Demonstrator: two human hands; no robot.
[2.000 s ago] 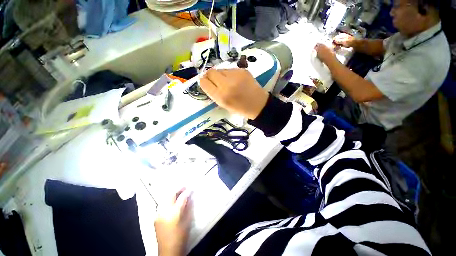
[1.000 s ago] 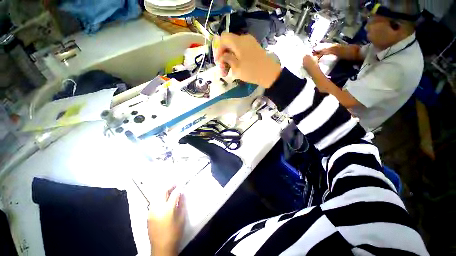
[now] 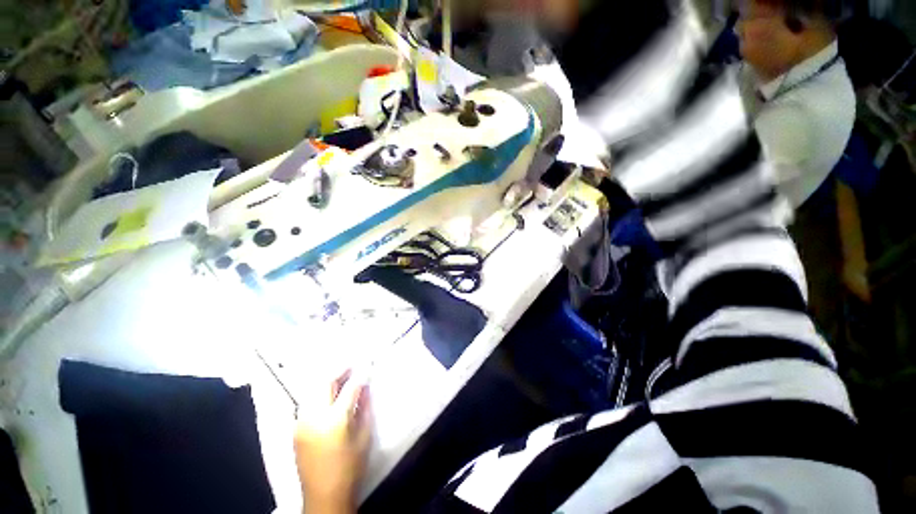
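Observation:
The white sewing machine point(image 3: 402, 211) with a blue stripe and "JACK" lettering lies across the middle. My left hand point(image 3: 333, 432) rests on the white table at the bottom, fingers slightly apart, with nothing visible in it. My right hand point(image 3: 547, 10) is a blurred patch cut off by the top edge; its fingers cannot be made out. A large dark fabric panel point(image 3: 166, 437) lies flat left of my left hand. A smaller dark piece point(image 3: 447, 321) lies by the black shears point(image 3: 457, 267). Strong glare hides the needle area.
A person in a light shirt point(image 3: 809, 131) is at the upper right. A paper sheet point(image 3: 136, 216) and dark cloth point(image 3: 166, 166) lie behind the machine. The table's front edge point(image 3: 492, 346) runs diagonally, with blue material point(image 3: 578, 346) below it. Light blue cloth point(image 3: 251, 40) lies at the top.
My right hand has moved from above the machine head up to the top edge, its striped sleeve blurred. My left hand has stayed about where it was on the table.

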